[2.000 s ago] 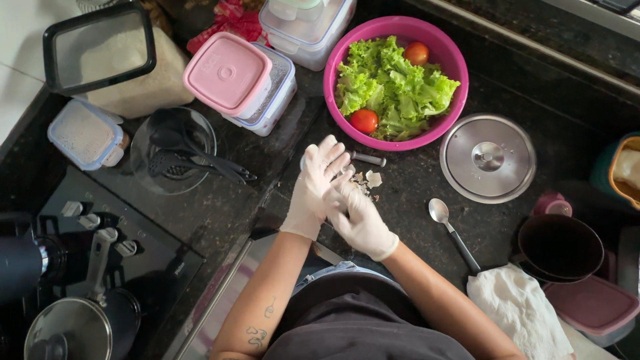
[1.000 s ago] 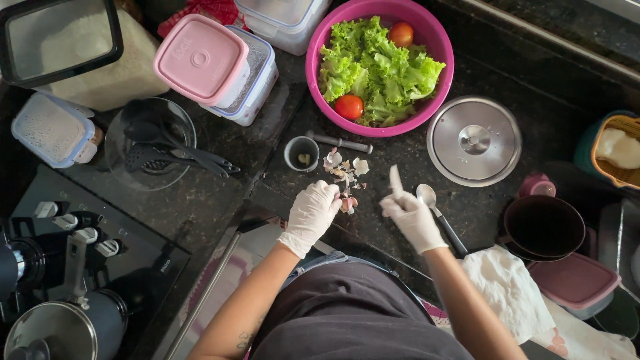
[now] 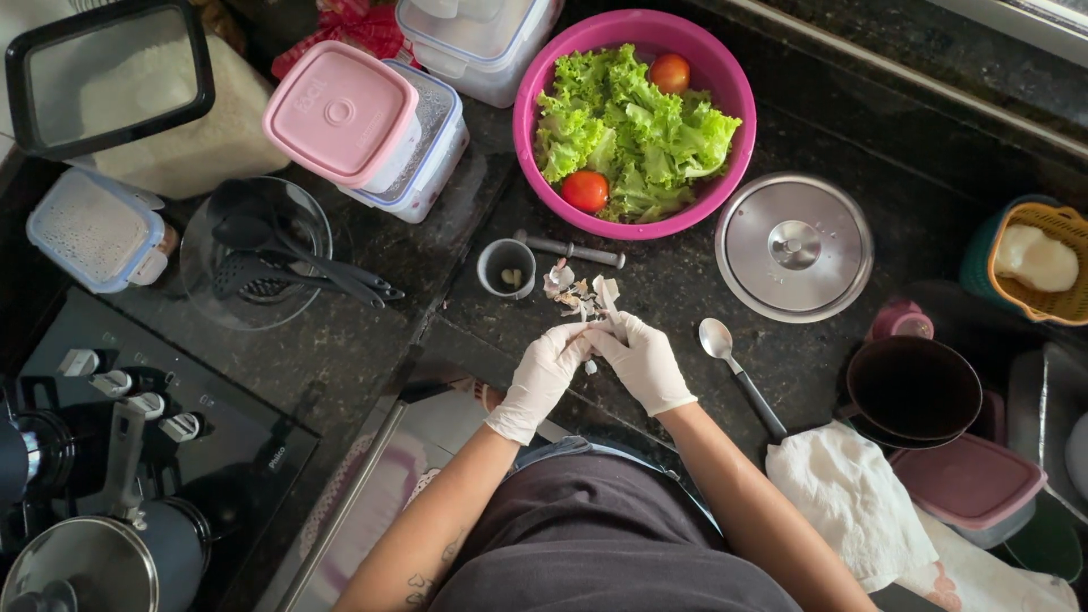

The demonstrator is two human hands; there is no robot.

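Observation:
My left hand (image 3: 544, 365) and my right hand (image 3: 639, 353), both in white gloves, meet fingertip to fingertip over the dark stone counter. A small piece, apparently a garlic clove, seems pinched between them, mostly hidden by the fingers. Papery garlic skins (image 3: 574, 293) lie just beyond the fingertips. Behind my left hand stands a grey mortar (image 3: 507, 268) with a few peeled cloves inside, and a grey pestle (image 3: 578, 251) lies beside it. A metal spoon (image 3: 716, 338) with a dark handle rests right of my right hand. Farther back is a pink bowl (image 3: 524, 136) of lettuce and tomatoes.
A steel lid (image 3: 765, 280) lies at the right, near a white cloth (image 3: 850, 501) and a dark pot (image 3: 914, 387). Lidded containers (image 3: 340, 115) and a glass bowl (image 3: 200, 293) with black utensils stand at the left. A cooktop (image 3: 246, 408) holding a saucepan (image 3: 85, 569) fills the lower left.
One second ago my hands were apart, with my left at the skins and my right near the spoon. They have come together. The mortar, hidden two seconds ago, shows now.

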